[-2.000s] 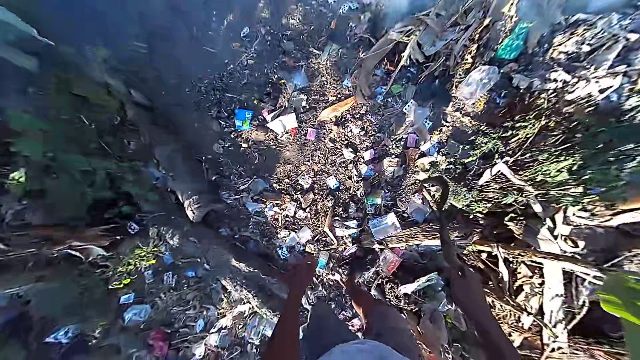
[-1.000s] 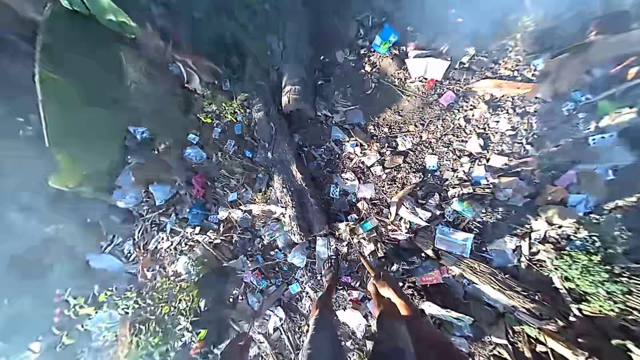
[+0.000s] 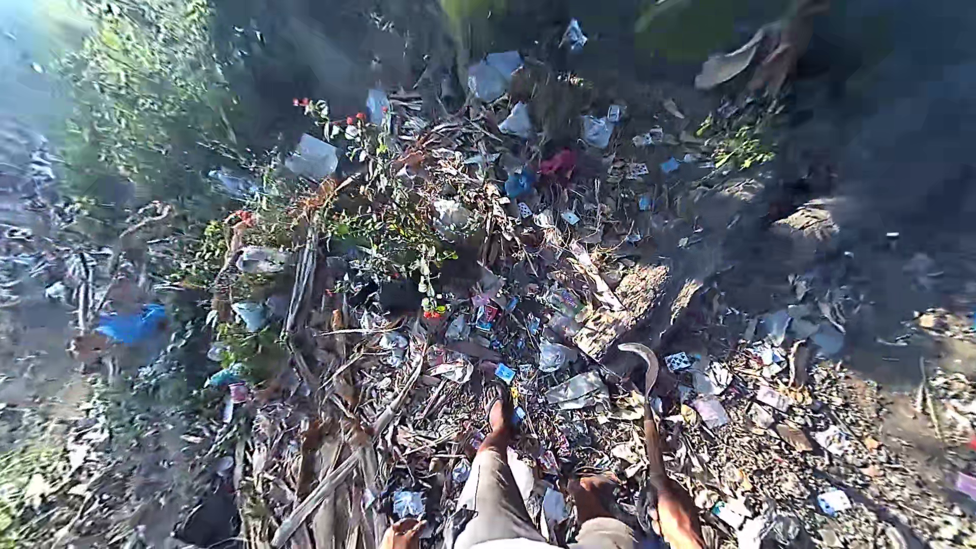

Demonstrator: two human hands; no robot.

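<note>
My right hand (image 3: pixel 675 512), low and right of centre, is closed around the wooden handle of a sickle (image 3: pixel 650 374). The sickle points away from me, its curved blade hooking left over the litter. My left hand (image 3: pixel 404 534) is at the bottom edge, left of my legs, with its fingers looking curled. The frame cuts part of it off, and I see no object in it. Between the hands are my legs in light trousers and one foot in a sandal (image 3: pixel 496 400). Plastic wrappers and dry plant scraps surround the foot.
A leafy plant with red flowers (image 3: pixel 427 252) stands ahead to the left. A broken log piece (image 3: pixel 621 309) lies ahead, right of centre. Long dry stalks (image 3: pixel 328 488) lie at the lower left. A blue plastic bag (image 3: pixel 131 324) is far left, and a dark red one (image 3: pixel 559 165) is farther ahead.
The view has swung strongly to the left, bringing in the red-flowered plant. My right hand keeps hold of the sickle seen two seconds ago.
</note>
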